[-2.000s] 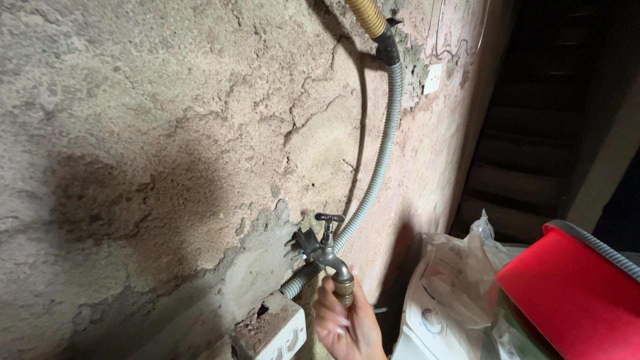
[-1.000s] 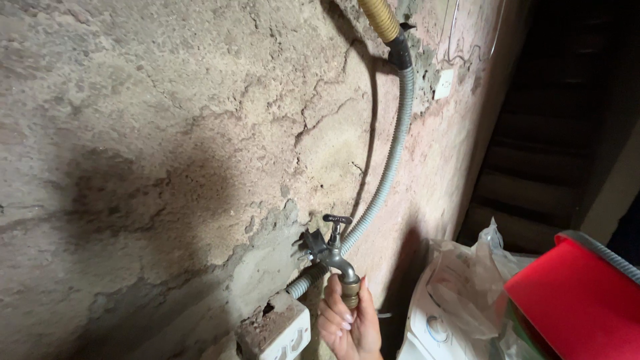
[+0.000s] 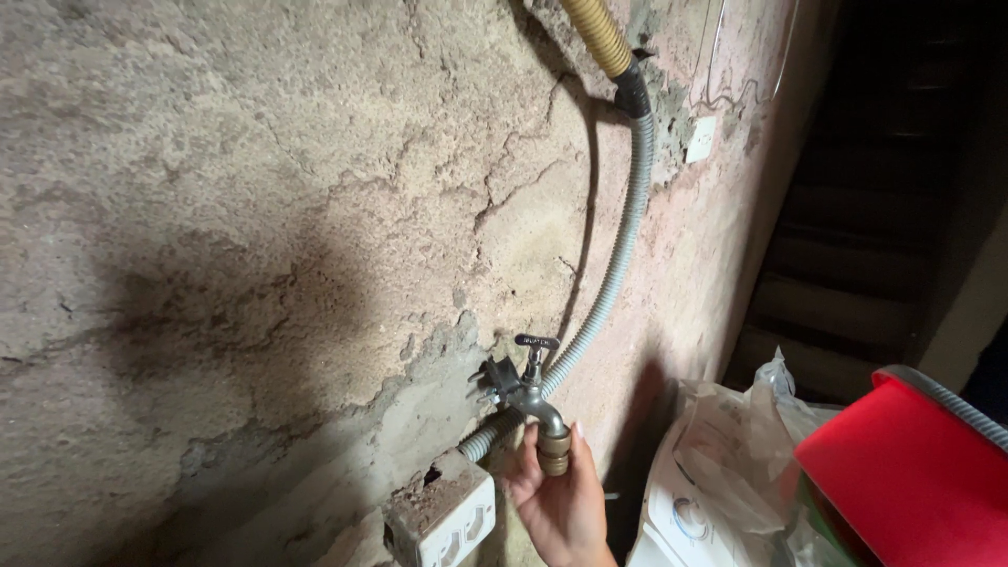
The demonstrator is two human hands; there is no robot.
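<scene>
My right hand reaches up from the bottom edge, its fingers and thumb around the brass fitting at the end of a tap spout. The metal tap stands out from the wall, with a small T-shaped handle on top. Behind the tap, next to the wall, is a dark bracket-like part. A grey corrugated conduit curves down behind the tap toward a white socket box at lower left. My left hand is out of view.
Rough, cracked plaster covers the wall. A yellow corrugated hose joins the grey conduit above. A white wall plate is at upper right. Lower right hold a white appliance with a dial, clear plastic bags and a red container. Dark stairs lie beyond.
My right hand stays at the brass fitting; its fingers have shifted around it. The tap and conduit show no plain change.
</scene>
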